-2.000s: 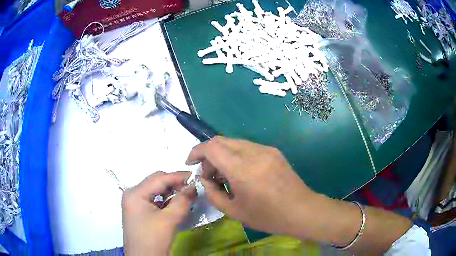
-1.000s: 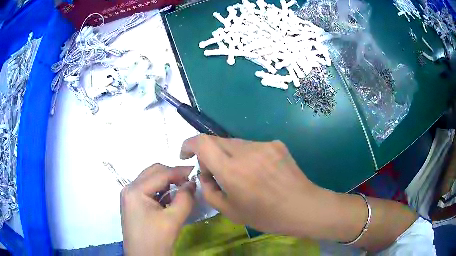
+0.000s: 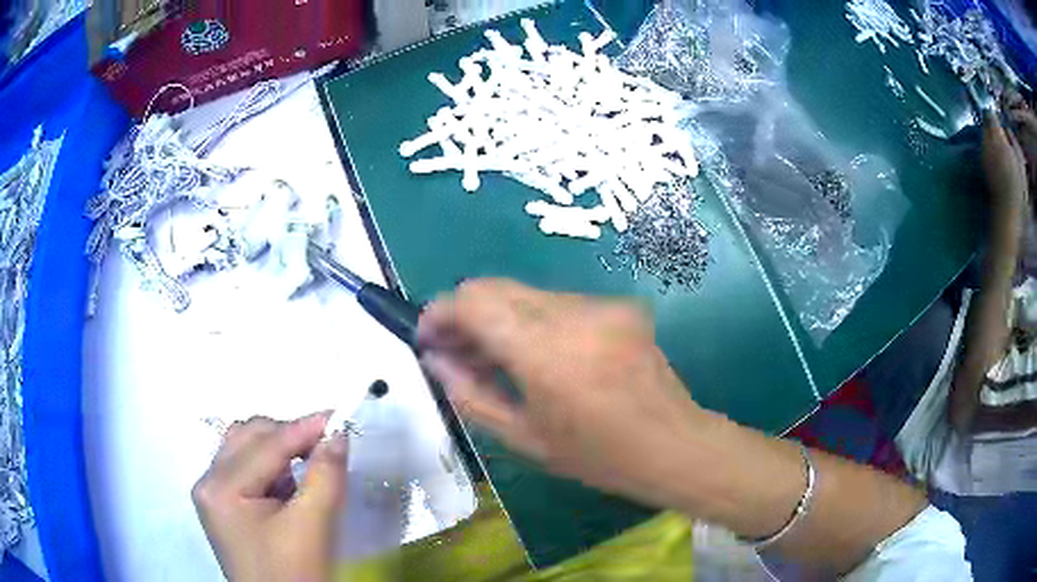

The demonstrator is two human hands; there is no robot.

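Note:
My left hand point(image 3: 267, 489) is low over the white board and pinches a small white piece point(image 3: 338, 425) between thumb and forefinger. My right hand point(image 3: 557, 370) is blurred, over the board edge and green mat. Its fingers overlap the rear end of the hammer-like tool's black handle point(image 3: 390, 310); whether they grip it I cannot tell. The tool's bulky white head point(image 3: 298, 244) rests on the white board. A small black round part point(image 3: 379, 388) lies between my hands. White plastic pieces point(image 3: 557, 114) are heaped on the green mat, beside tiny metal parts point(image 3: 665, 233).
White cord bundles point(image 3: 154, 171) lie at the board's upper left, by a blue bin point(image 3: 63, 341). A red carton point(image 3: 227, 43) stands above. A clear bag of metal parts point(image 3: 796, 216) lies right of the heap. Another person's arm point(image 3: 998, 227) shows far right. Yellow cloth point(image 3: 517, 540) is at the near edge.
My hands have parted; the right has moved up and right to the tool's handle, away from the white piece. The black part is now uncovered. The view has shifted, and another person's arm appears at right.

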